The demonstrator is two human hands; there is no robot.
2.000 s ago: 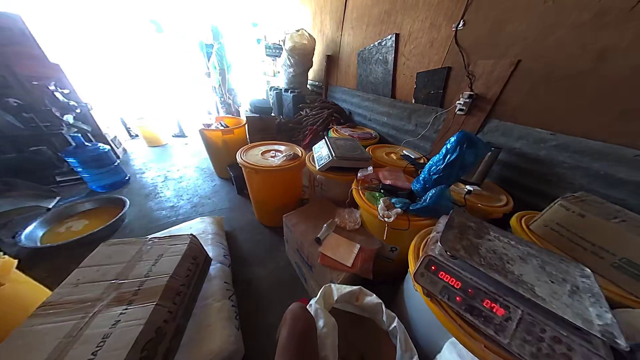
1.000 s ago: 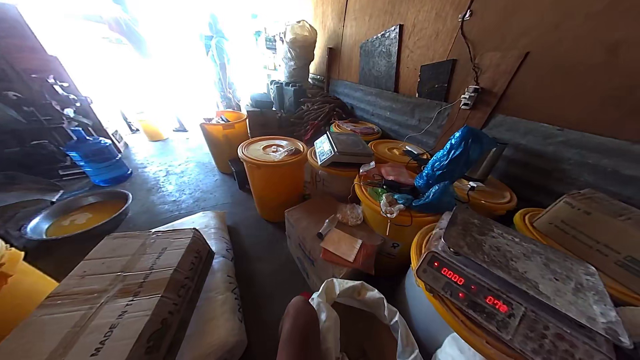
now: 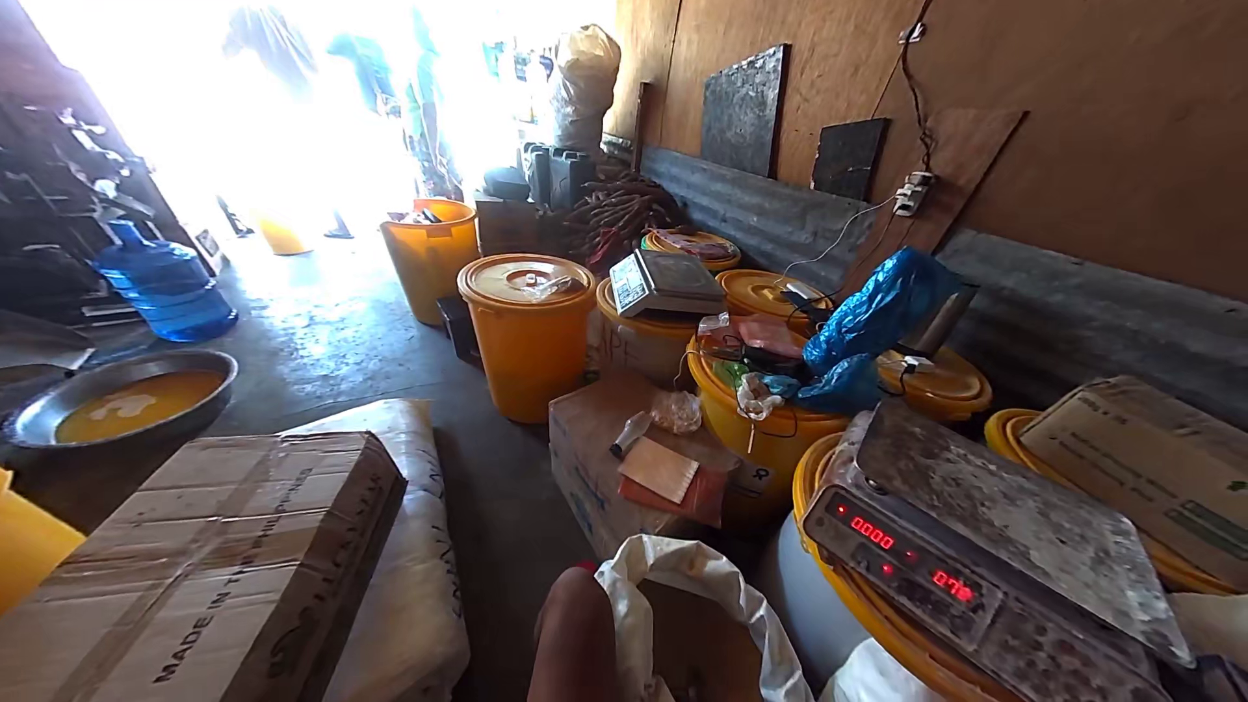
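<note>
Neither of my hands is in view. A bare, rounded part of a limb, apparently my knee (image 3: 575,639), rises at the bottom middle. It is beside the rolled rim of an open white sack (image 3: 697,561), whose brown inside is dim. To the right, a worn digital scale (image 3: 1014,517) with lit red digits sits on a yellow-rimmed bucket. Left of the sack, a cardboard box (image 3: 595,439) bears a smaller tan packet (image 3: 658,468), a reddish sheet and clear plastic bags. A second scale (image 3: 673,283) rests on a bucket farther back.
A long taped carton (image 3: 195,556) and a filled pale sack (image 3: 409,585) lie at left, near a metal basin (image 3: 219,385) and blue water jug (image 3: 161,283). Lidded yellow buckets (image 3: 526,341) line the right side. Blue plastic (image 3: 877,312) covers one. Blurred figures (image 3: 273,58) stand in the bright doorway.
A dark figure shows at the upper left of the bright doorway, where none is plain in the oldest frame. The sack, boxes and scales have stayed in place.
</note>
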